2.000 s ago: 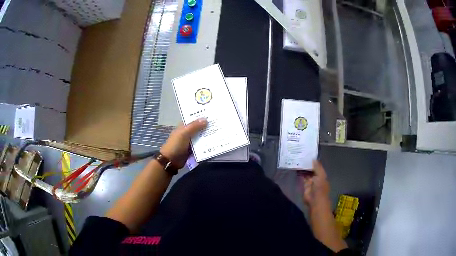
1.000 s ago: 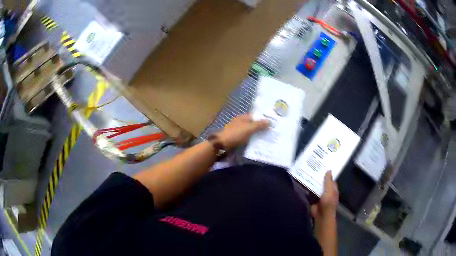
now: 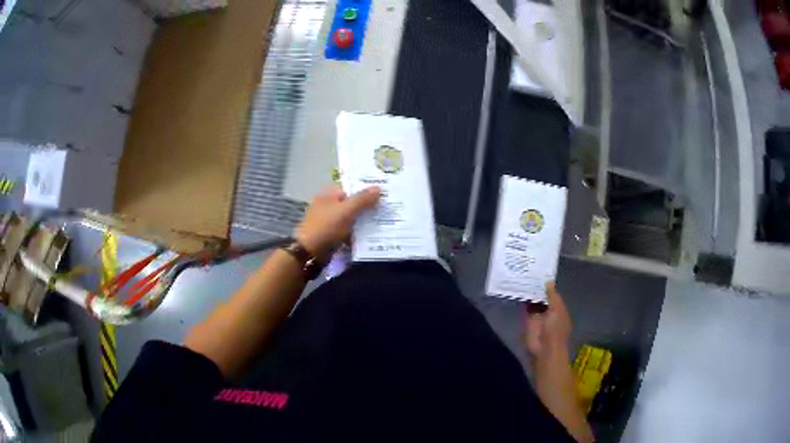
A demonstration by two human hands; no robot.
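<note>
My left hand (image 3: 333, 223) holds a white booklet (image 3: 390, 186) by its left edge, thumb on the face, in front of my body; I cannot tell if more lie under it. My right hand (image 3: 546, 324) is at the lower end of another white booklet (image 3: 527, 238), thumb on its bottom edge, fingers underneath. That booklet is over the near end of the black belt (image 3: 530, 138), right of the metal guide rail (image 3: 482, 130). A further booklet (image 3: 535, 52) lies up the belt, partly behind the pale diagonal bar.
A cardboard sheet (image 3: 186, 121) and grey-white stacks (image 3: 65, 78) are on the left. The cart handle (image 3: 130, 303) with red ties is lower left. The control panel (image 3: 348, 30) is on the machine side table (image 3: 338, 95). The machine frame (image 3: 736, 147) is at the right.
The view swung left, then back. Both hands still hold booklets. The second booklet that showed beneath the left one two seconds ago no longer shows.
</note>
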